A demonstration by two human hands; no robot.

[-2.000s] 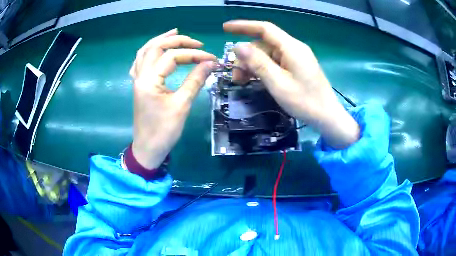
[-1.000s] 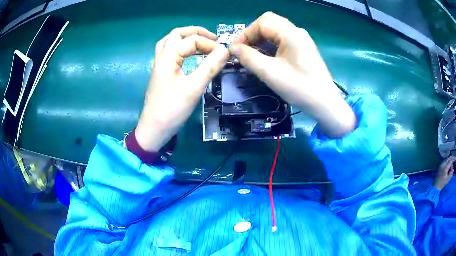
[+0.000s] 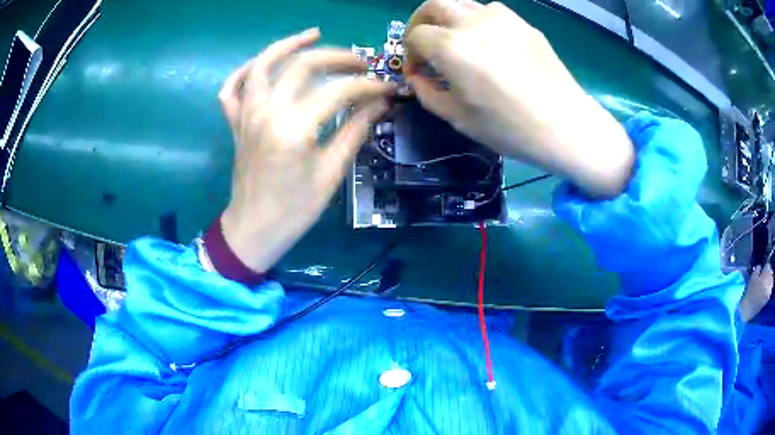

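The device unit, with its black core (image 3: pixel 432 132), lies in front of me, its white-silver chassis (image 3: pixel 366 197) showing at the near left. At its far end is the board with a copper ring coil (image 3: pixel 395 63), partly covered by my hands. My right hand (image 3: pixel 489 76) has its fingertips bunched beside the coil; whether they grip anything is hidden. My left hand (image 3: pixel 297 140) is blurred at the board's left, fingers apart, nothing visible in it. A thin pale cable (image 3: pixel 442 159) loops over the core. A red lead (image 3: pixel 483 306) and a black lead (image 3: pixel 336 289) hang toward me.
The unit lies on the glossy green bench (image 3: pixel 153 153). Black strips with white edges (image 3: pixel 53 64) lie at the far left. Another unit (image 3: pixel 739 149) is at the right edge, with part of another person's hand (image 3: pixel 755 294) below it. A phone (image 3: pixel 110 263) is below the bench edge at left.
My left hand has come away from my right fingertips and its fingers have spread. My right hand stays at the board's far end. The whole view has shifted a little.
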